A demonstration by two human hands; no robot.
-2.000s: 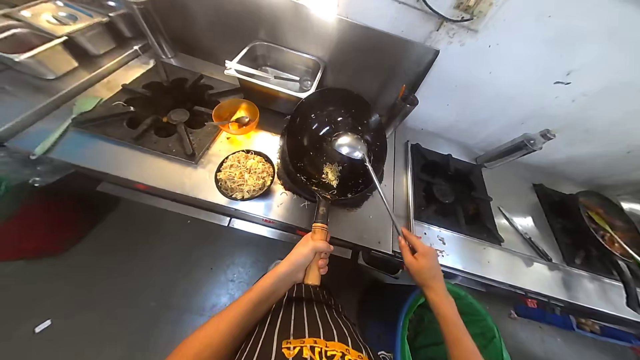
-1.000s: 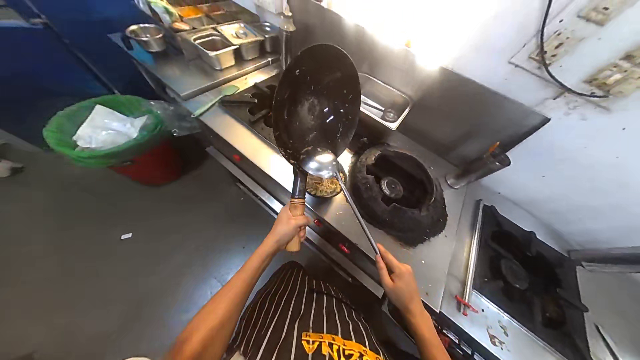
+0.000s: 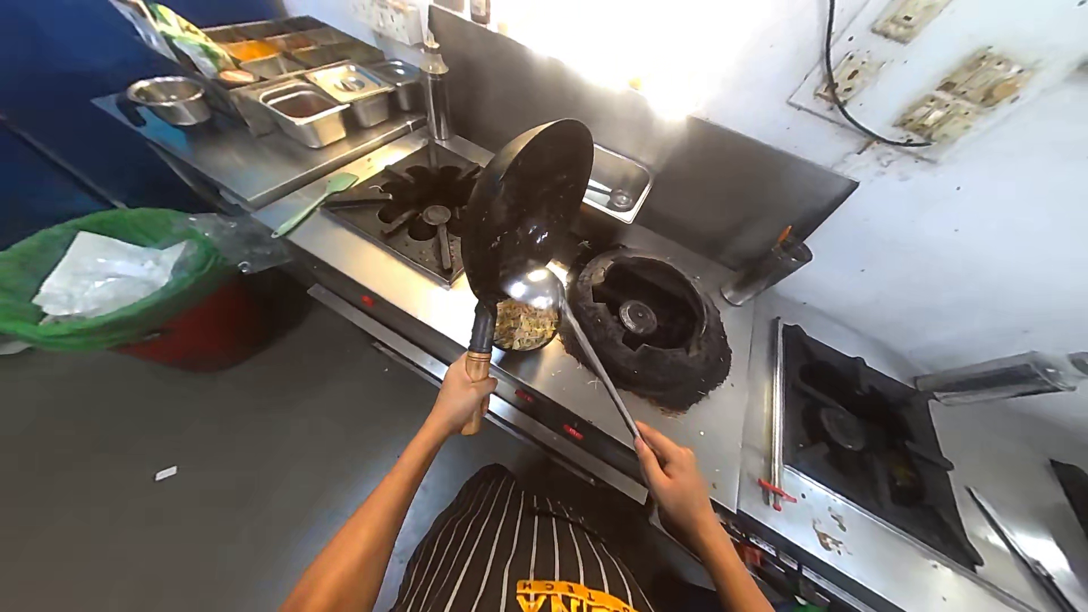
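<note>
My left hand (image 3: pixel 463 395) grips the wooden handle of a black wok (image 3: pixel 531 204), which is raised and tilted on its side above the counter. My right hand (image 3: pixel 671 472) holds the long shaft of a metal ladle (image 3: pixel 535 287); its bowl is at the wok's lower rim. Directly below them, a round dark bowl of noodle-like food (image 3: pixel 525 327) stands on the steel counter, partly hidden by the ladle and wok. The round wok burner (image 3: pixel 639 316) to the right has no pan on it.
A grated burner (image 3: pixel 416 212) and a green spatula (image 3: pixel 316 204) lie left of the wok. Farther left are steel food containers (image 3: pixel 306 110) and a green-lined bin (image 3: pixel 170 289). Behind is a steel tray (image 3: pixel 616 183) with a utensil; another burner (image 3: pixel 858 425) is at right.
The wok has left the round burner, where it stood two seconds ago, and is now tilted over the food bowl. The ladle has moved with it. The view has swung left.
</note>
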